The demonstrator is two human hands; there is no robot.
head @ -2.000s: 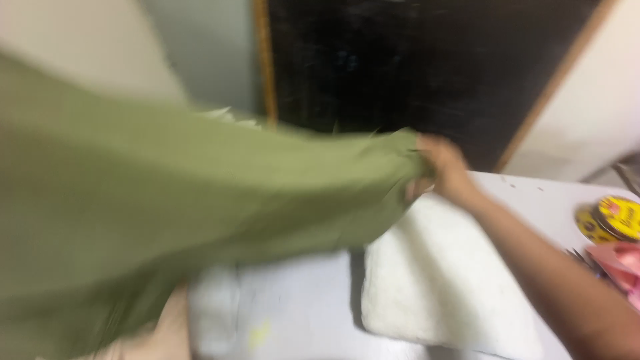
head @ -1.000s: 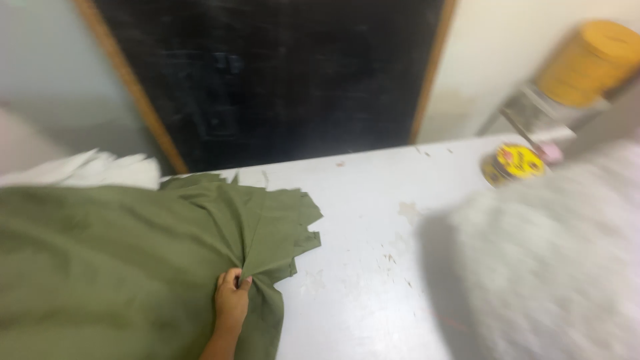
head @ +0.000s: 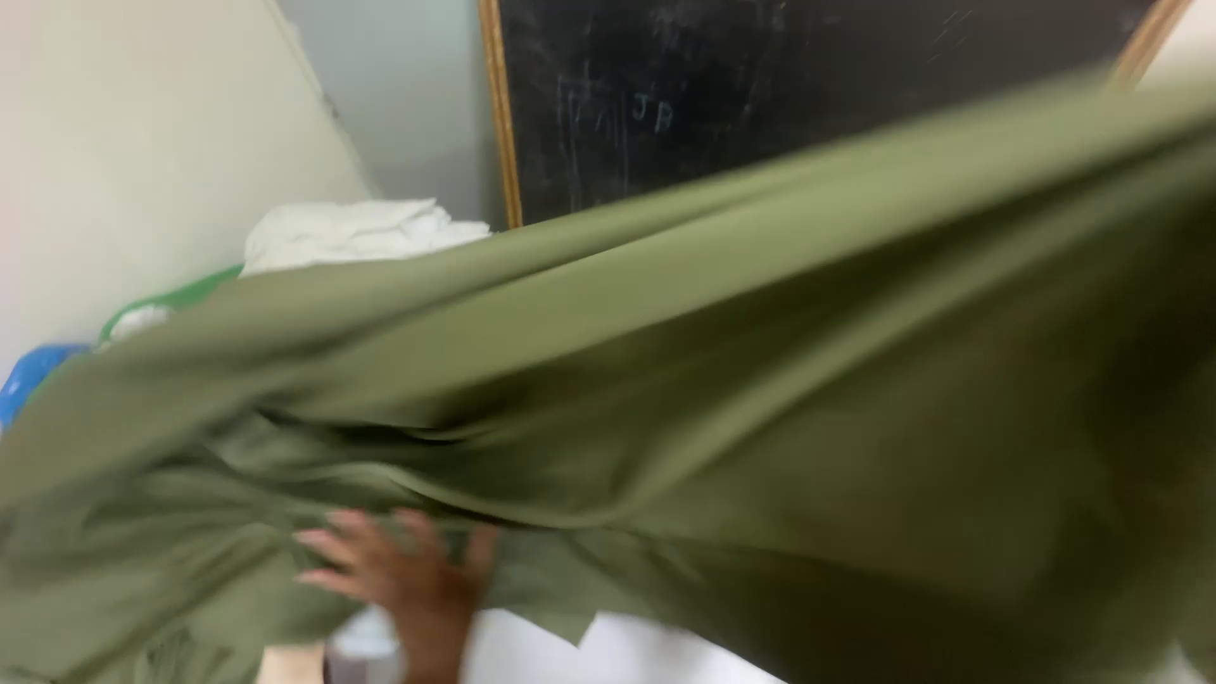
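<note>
A large green cloth (head: 589, 380) spans the head view, blurred in places. It rises in long folds toward the upper right and lies bunched at the lower left. My left hand (head: 408, 570) is at the bottom, left of centre, with its fingers spread against the cloth's lower folds and nothing gripped. My right hand is out of view; the cloth's right end runs past the frame edge, so what holds it there is hidden.
A white table (head: 627, 651) shows below the cloth. White folded fabric (head: 351, 231) lies behind it, with a green item (head: 180, 296) and a blue item (head: 36, 372) at the left. A wood-framed blackboard (head: 722, 95) bearing chalk marks stands at the back.
The green cloth, on the left side of the table one second ago, now stretches up across to the right. The pinched fold is let go and my left hand's fingers are spread.
</note>
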